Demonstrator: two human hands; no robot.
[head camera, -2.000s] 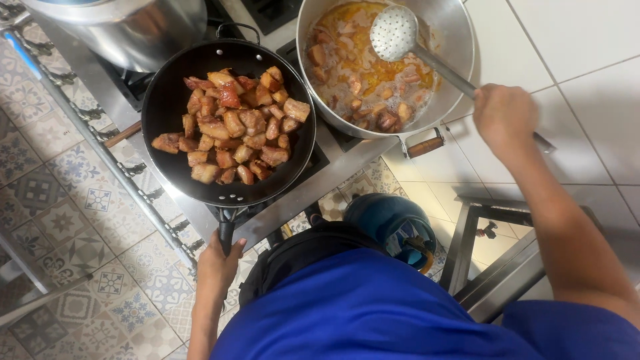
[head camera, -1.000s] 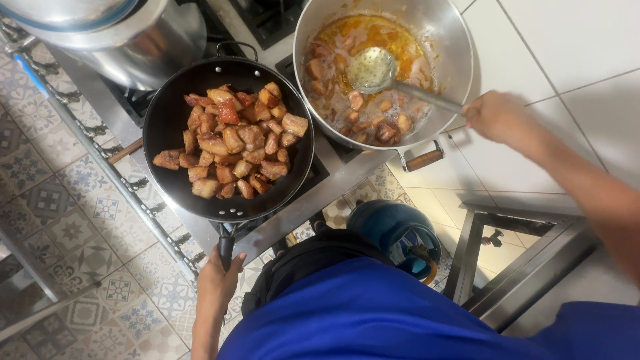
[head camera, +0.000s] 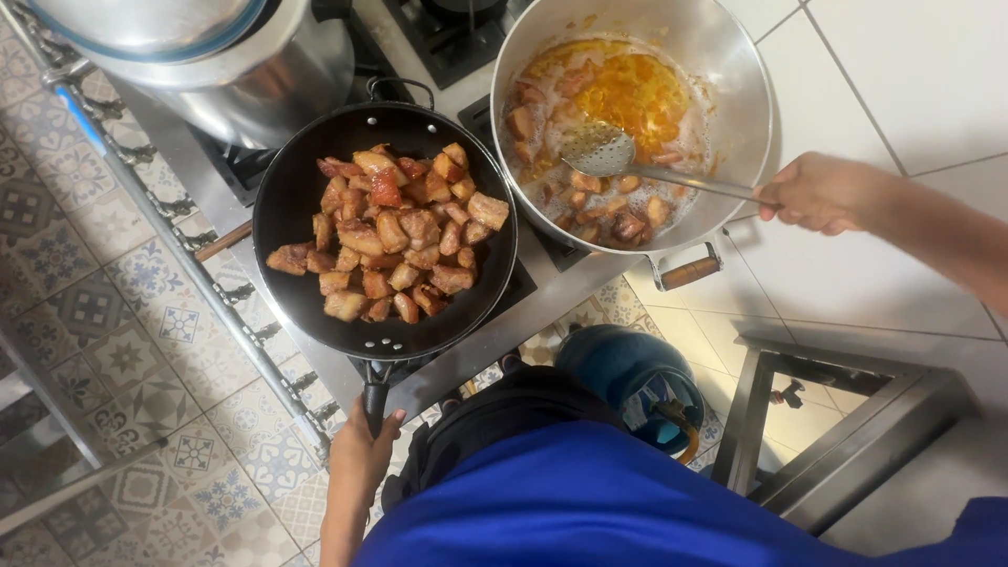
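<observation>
My left hand (head camera: 366, 441) grips the black handle of a dark frying pan (head camera: 291, 315), which rests on the stove beside a large pot. Browned pork chunks (head camera: 394, 228) are heaped in the pan. In my right hand (head camera: 815, 193) is the metal handle of a perforated skimmer (head camera: 600, 150). The skimmer's round head dips into the bubbling orange fat (head camera: 638, 90) inside the aluminium pot (head camera: 740, 94). More meat pieces (head camera: 626, 224) lie in the fat, mostly near the pot's front side. The pot has a wooden-gripped side handle (head camera: 689, 272).
A big lidded aluminium pot (head camera: 252, 79) stands on the stove (head camera: 504, 307) at upper left. A metal rail (head camera: 189, 268) runs along the stove's left side. Below are a blue gas cylinder (head camera: 622, 370) and a steel frame (head camera: 850, 441). White tiled wall (head camera: 850, 118) borders the right side.
My right hand has lowered the skimmer head from above the pot into the fat, and it now sits toward the pot's lower left. My left hand stays on the pan handle.
</observation>
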